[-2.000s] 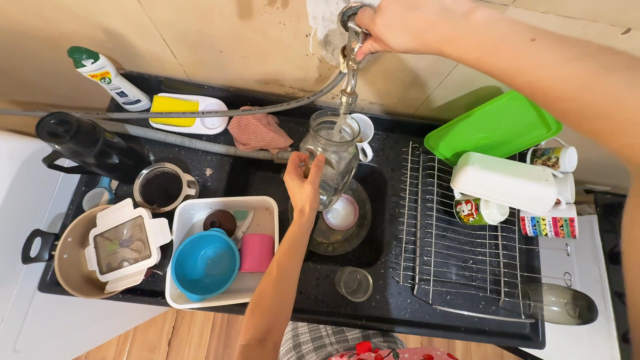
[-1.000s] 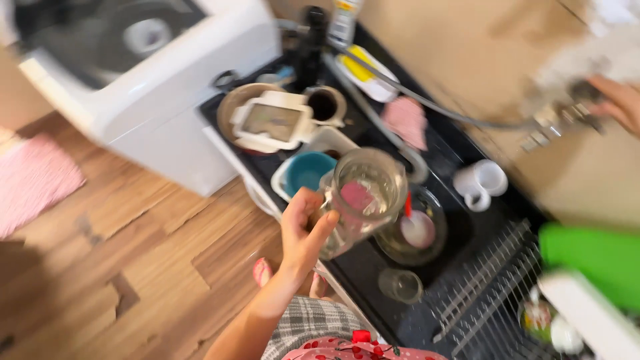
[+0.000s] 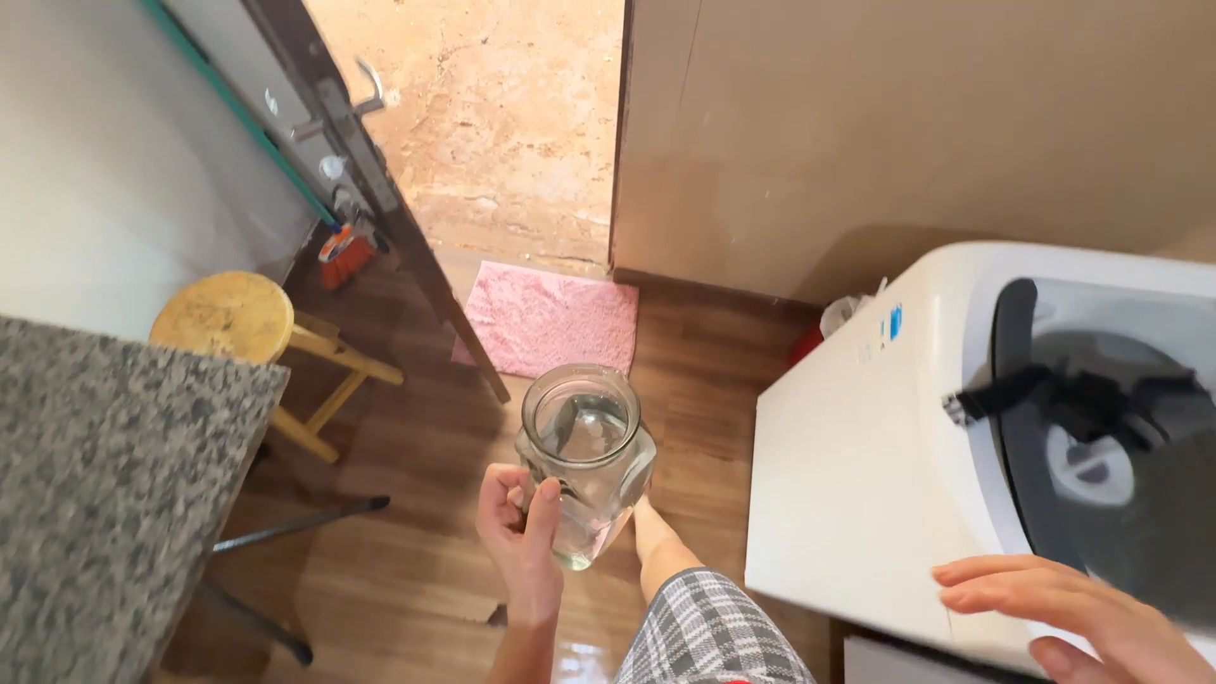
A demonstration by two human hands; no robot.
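A clear glass jar (image 3: 589,456) with water in it is upright at the middle of the view, its open mouth facing up. My left hand (image 3: 524,527) grips the jar by its left side, thumb toward me. Over the front corner of the white washing machine (image 3: 845,475), my right hand (image 3: 1083,603) is held with its fingers apart and nothing in it.
Ahead, a door (image 3: 408,228) stands open beside a pink mat (image 3: 556,318). A yellow wooden stool (image 3: 223,313) and a granite countertop (image 3: 104,484) are at the left. A broom (image 3: 347,256) leans behind the door. A black strap-like object (image 3: 1083,399) lies on the washer lid.
The view has swung from the sink to the doorway. My right hand has let go of the tap it held earlier. The jar, under the tap at first, is now away from the sink in my left hand.
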